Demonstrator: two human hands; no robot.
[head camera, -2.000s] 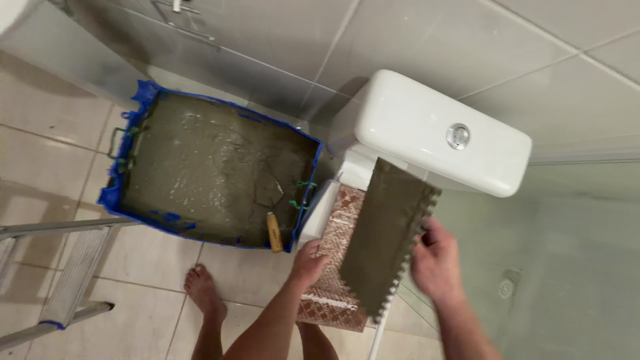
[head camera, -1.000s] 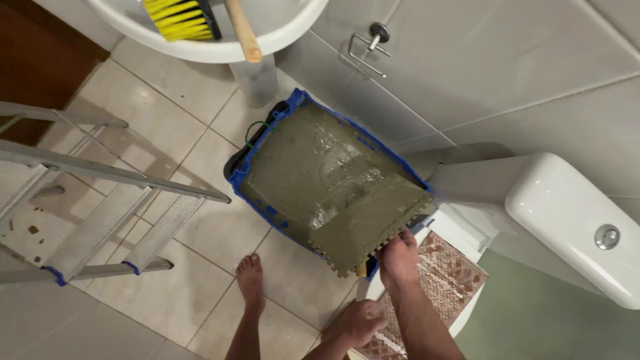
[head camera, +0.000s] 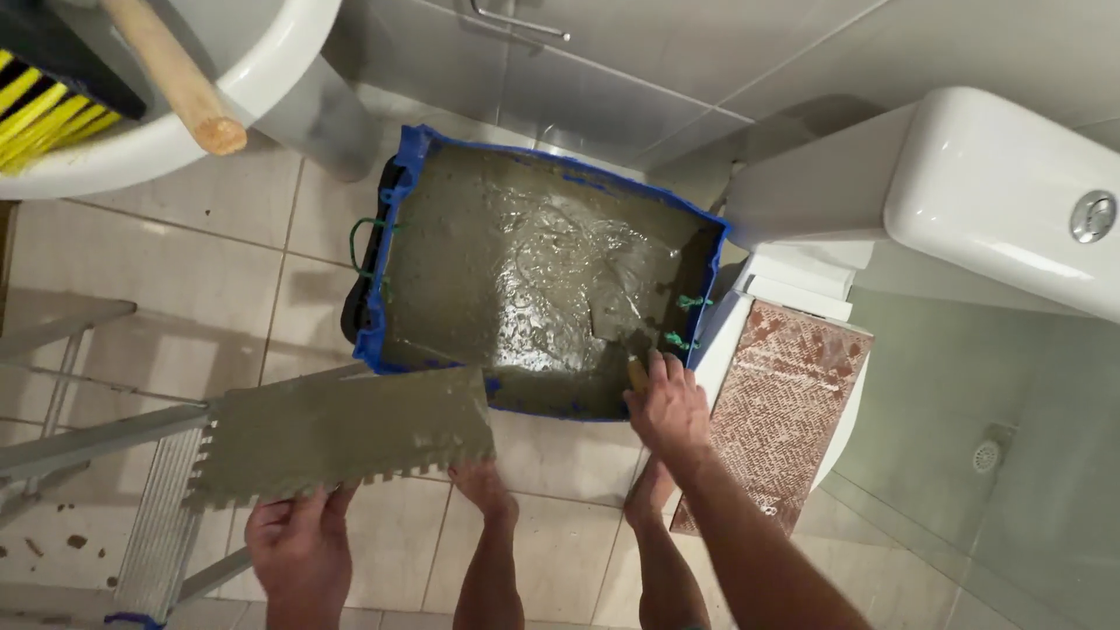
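My left hand (head camera: 302, 542) grips a notched trowel (head camera: 350, 430), its flat face smeared with grey-brown mortar, at the lower left of a blue tub (head camera: 560, 416). Wet mortar (head camera: 542, 262) fills much of the tub. At the tub's lower right corner, my right hand (head camera: 672, 407) is closed around the wooden handle of a small trowel (head camera: 636, 374); its blade is partly sunk in the mortar. A brown patterned tile (head camera: 787, 411) lies face or back up, I cannot tell which, across the white toilet seat beside my right forearm.
An aluminium stepladder (head camera: 157, 525) stands at the left. The white washbasin (head camera: 289, 61) at upper left holds a yellow-bristled brush (head camera: 52, 105) and a wooden handle (head camera: 175, 70). At the right are a toilet cistern (head camera: 989, 192) and a glass panel (head camera: 1032, 367). My bare feet are below the tub.
The notched trowel was in my right hand and is now in my left, left of where it was over the tub. My right hand has taken hold of the small trowel's handle.
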